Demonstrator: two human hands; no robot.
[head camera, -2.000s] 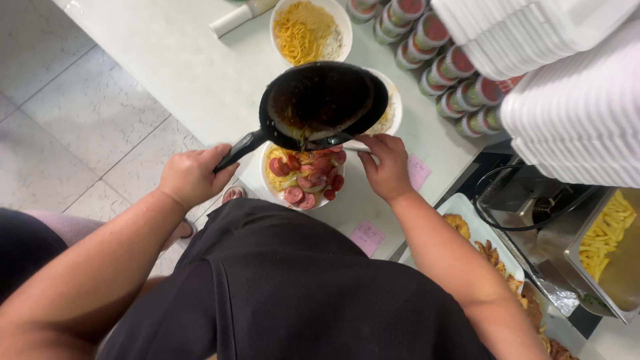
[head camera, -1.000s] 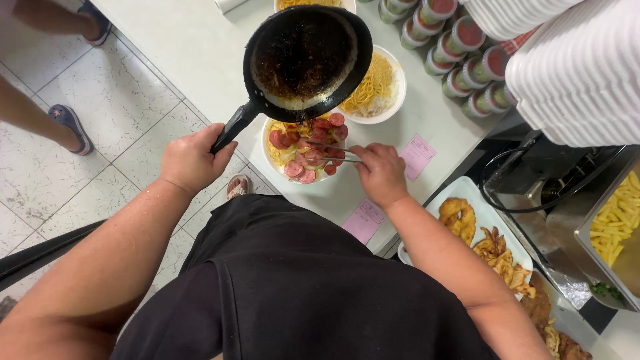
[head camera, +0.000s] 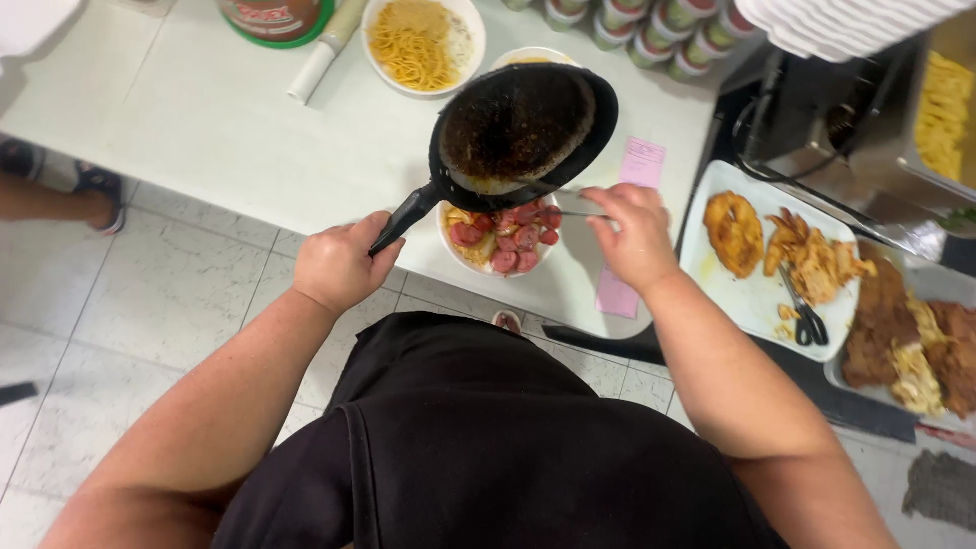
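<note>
My left hand (head camera: 343, 259) is closed around the handle of a black frying pan (head camera: 518, 133), tilted with its dark, browned inside showing. Under the pan's lower edge stands a white bowl (head camera: 488, 268) heaped with sausage slices (head camera: 515, 248) over pale yellow food; the pan covers its far side. Between the fingers of my right hand (head camera: 629, 229) is a thin metal utensil (head camera: 576, 213), probably tongs or a fork, reaching over the sausage; its tip is partly hidden. Past the pan a second white bowl (head camera: 537, 55) is mostly covered.
Beyond are a bowl of spaghetti and rice (head camera: 419, 65), a plastic-wrap roll (head camera: 309, 80) and stacked lidded cups (head camera: 648, 46). Pink slips (head camera: 619, 293) lie by my right hand. On the right are a tray (head camera: 720, 297) with fried meat and scissors (head camera: 810, 324), and fries (head camera: 942, 114). Another person's leg (head camera: 57, 207) shows left.
The pan stays tilted over the bowl in my left hand. The utensil in my right hand has moved from among the sausage slices up to the pan's lower rim. The view has shifted.
</note>
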